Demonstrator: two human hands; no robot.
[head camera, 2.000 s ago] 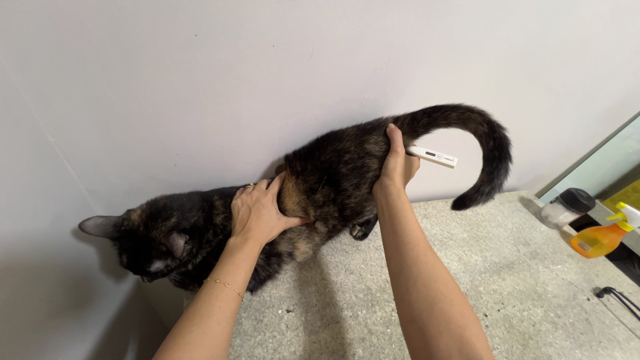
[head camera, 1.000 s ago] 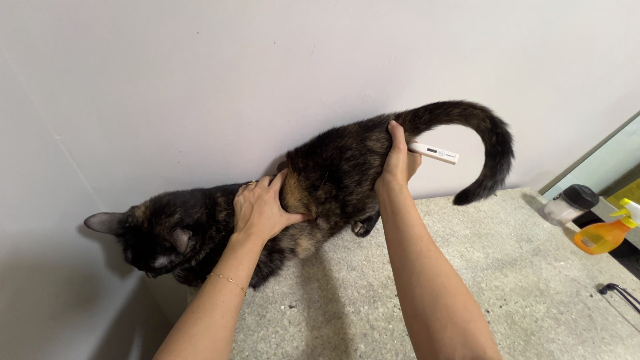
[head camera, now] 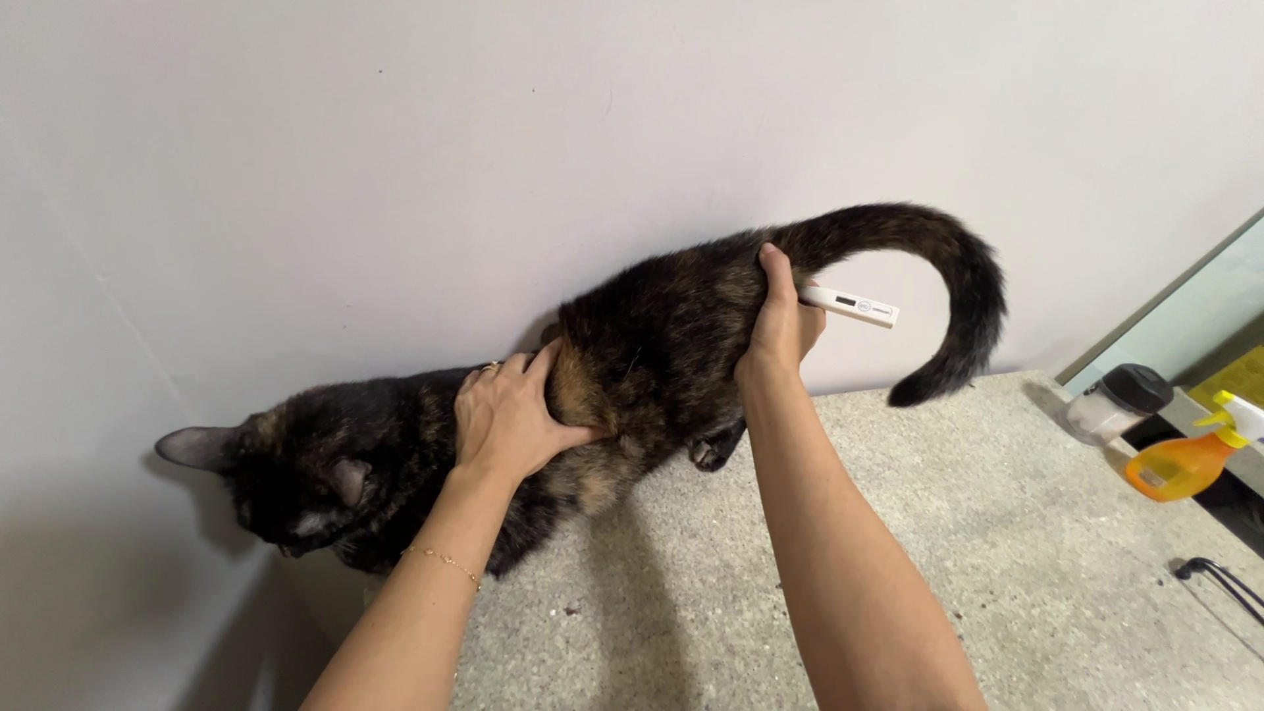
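Note:
A tortoiseshell cat [head camera: 652, 346] stands on a speckled stone countertop [head camera: 889, 494] along the wall, its head low at the left and its tail curled out to the right. My left hand [head camera: 513, 410] lies spread over the cat's side, thumb toward the belly, gripping the trunk. At the rump, my right hand [head camera: 785, 316] has its thumb at the tail base and its fingers around a white digital thermometer [head camera: 859, 308]. The thermometer's display end points right, below the tail. Its probe end is hidden behind the hand and the cat.
A pale wall [head camera: 494, 148] rises directly behind the cat. At the right stand a clear jar with a black lid [head camera: 1116, 405] and an orange spray bottle with a yellow nozzle [head camera: 1185, 464]. A thin black object [head camera: 1220, 583] lies at the counter's right edge, near a glass panel [head camera: 1175, 296].

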